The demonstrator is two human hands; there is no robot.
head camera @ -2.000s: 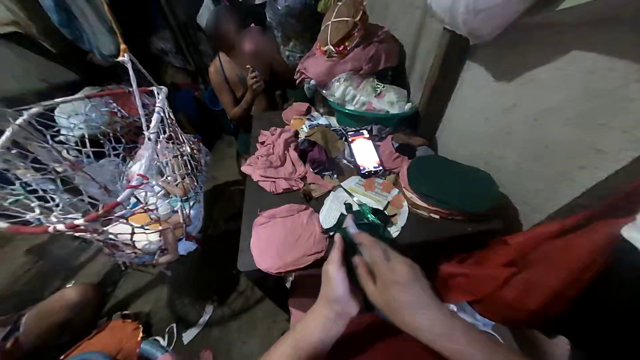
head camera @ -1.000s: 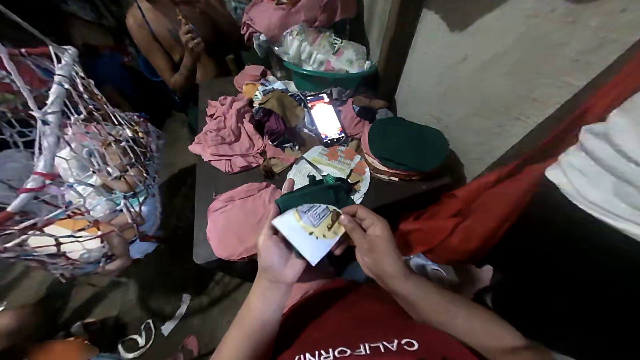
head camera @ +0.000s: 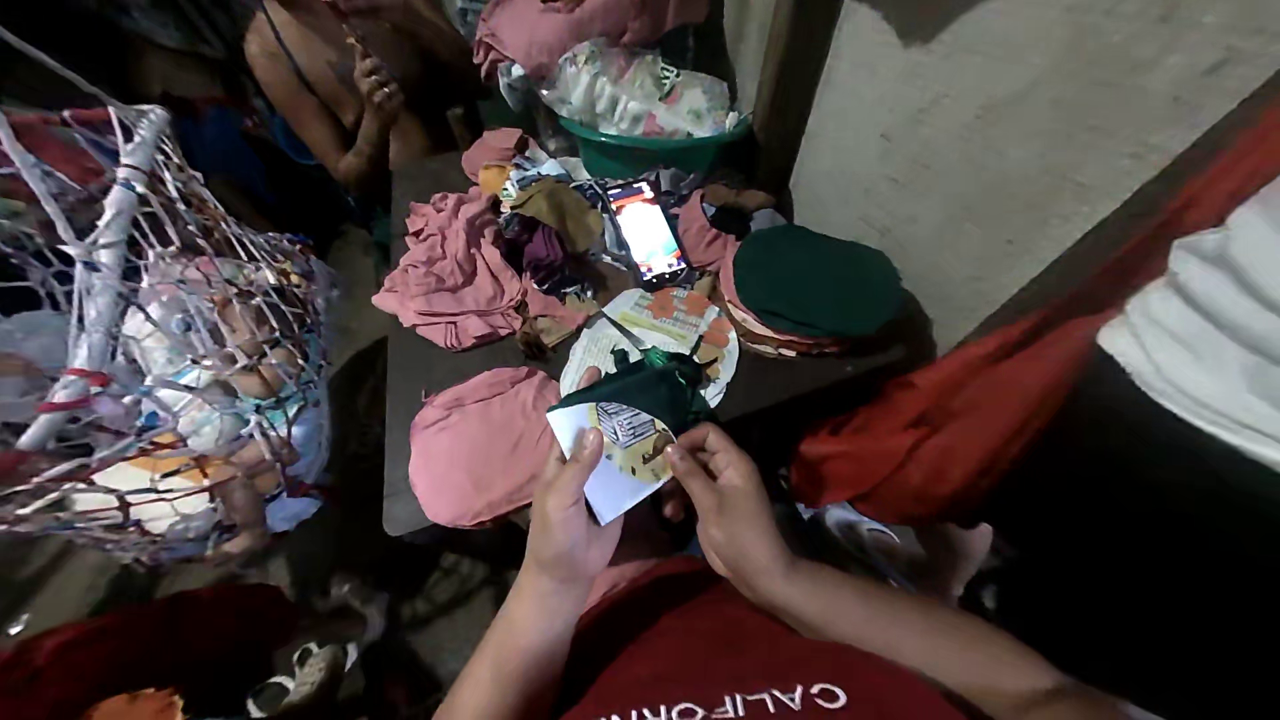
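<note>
My left hand (head camera: 575,500) grips a printed paper or card piece (head camera: 622,465) with dark green cloth (head camera: 640,390) over its upper part. The fingers of my right hand (head camera: 728,500) pinch the right edge of the same piece. Behind it, scissors (head camera: 640,345) seem to rest on a round printed card (head camera: 705,340); their handles are partly hidden. A flat rounded pink cloth piece (head camera: 482,445) lies left of my hands. To the right, a dark green oval cloth (head camera: 815,280) tops a stack of cut pieces. A lit phone (head camera: 647,232) leans among scraps.
Crumpled pink cloth (head camera: 450,270) and mixed scraps cover the table's far left. Beyond stands a green basin (head camera: 655,150) heaped with cloth and plastic. A net hammock (head camera: 180,370) hangs at left with a child in it. Another person sits at the far side; red cloth (head camera: 900,420) drapes at right.
The view has shifted. Two seconds ago my hands were close together, blurred, over the green cloth; the white and yellow printed piece now shows plainly between them.
</note>
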